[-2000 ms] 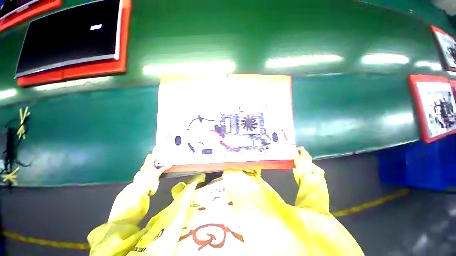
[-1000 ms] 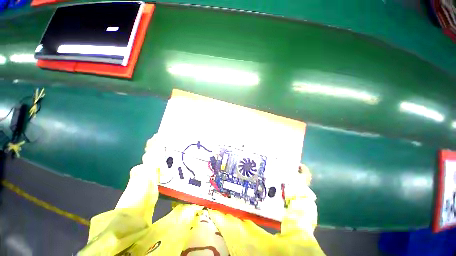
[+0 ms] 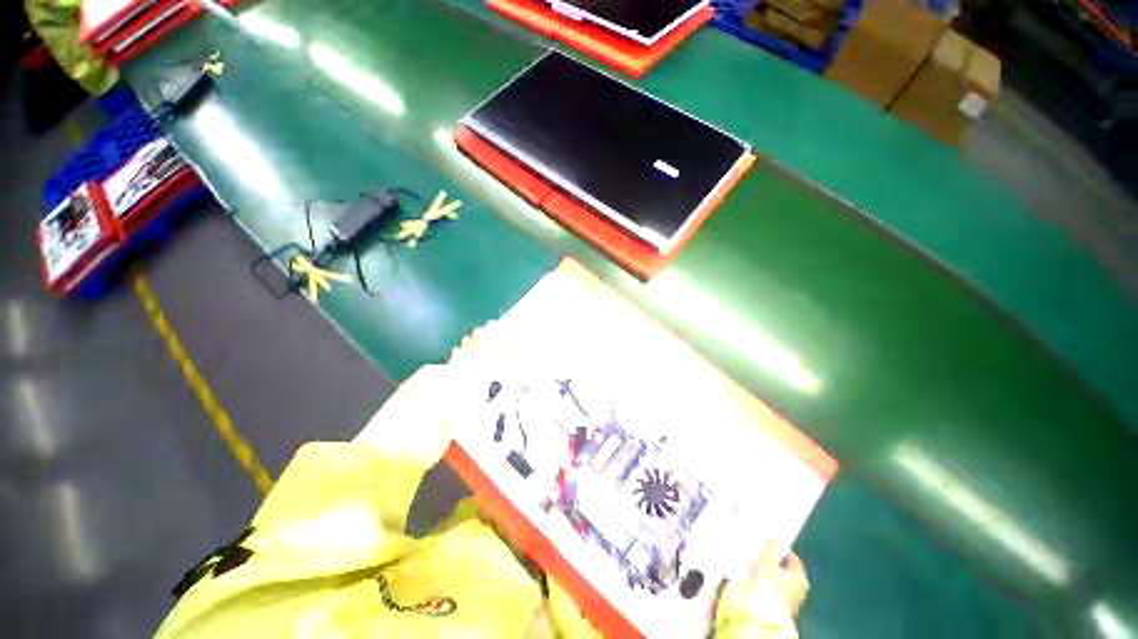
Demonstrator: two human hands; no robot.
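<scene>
The white rear chassis plate [image 3: 699,412] faces up on an orange-red foam pad [image 3: 530,537] in front of me. The mainboard [image 3: 605,456] with its dark CPU fan [image 3: 658,492] sits towards the near side, with red and black cables beside it. My left hand [image 3: 472,343] is at the plate's left edge, washed out by glare. My right hand [image 3: 780,584] is at the right edge near its lower corner. Both hands hold the pad with the unit; the fingers are partly hidden.
A black power adapter [image 3: 363,217] lies between yellow tape crosses [image 3: 429,217] on the green bench. A black-screened unit [image 3: 612,144] lies on a pad beyond. More units on pads [image 3: 81,237] are at left. Cardboard boxes [image 3: 942,81] and another person's yellow sleeve [image 3: 63,44] show at the back.
The view has turned left, bringing the adapter and black-screened unit closer to the middle. The held unit now appears slanted, with both hands still at its sides.
</scene>
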